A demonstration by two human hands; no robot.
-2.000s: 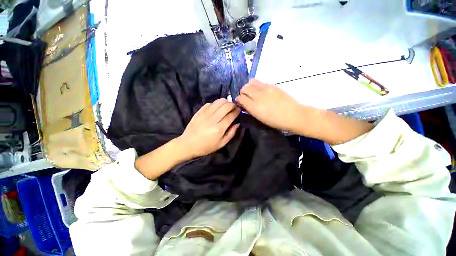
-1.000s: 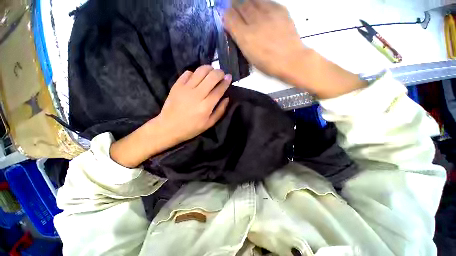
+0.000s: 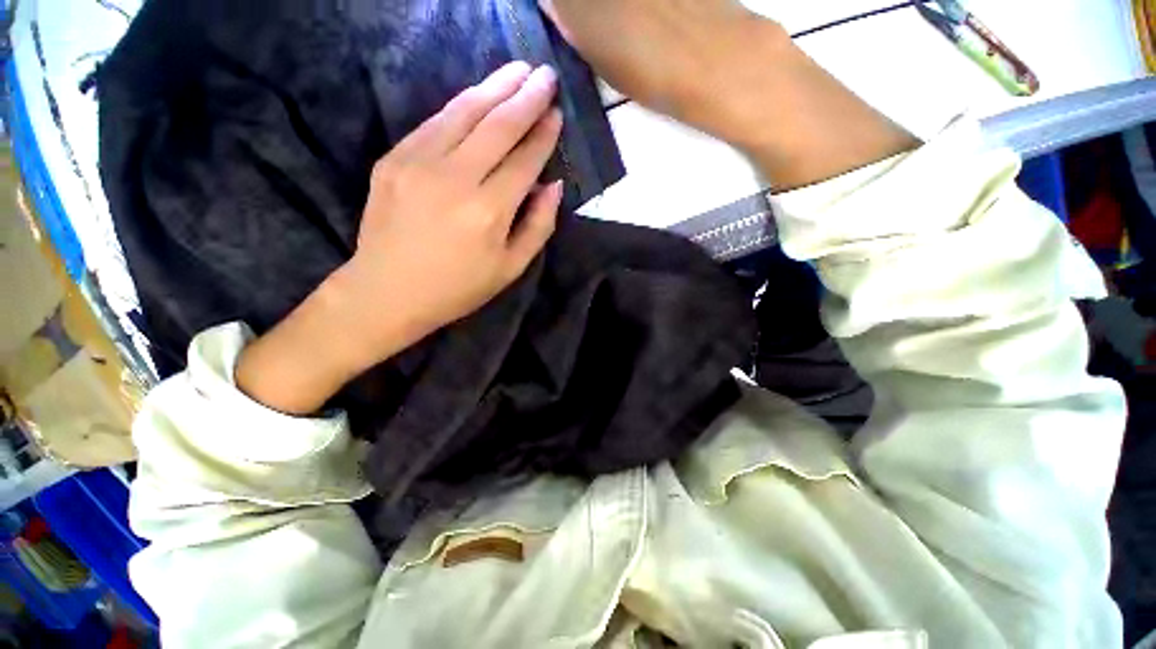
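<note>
A black garment is spread on the table and bunched over the lap. A dark zip strip with a faint line of teeth runs along its right edge. My left hand lies palm down on the garment, fingertips at the strip's left side. My right hand is at the top edge, beside the strip's upper part. It is partly cut off, and its fingertips are hidden, so its hold cannot be told. The needle and presser foot are out of view.
Thread snips lie at the upper right of the white table. A measuring tape runs along the front edge. Taped cardboard is at the left. A blue crate stands low at the left.
The view has shifted down, taking the machine head out of the picture. My right hand has moved from beside my left hand up along the strip. More of the strip now shows.
</note>
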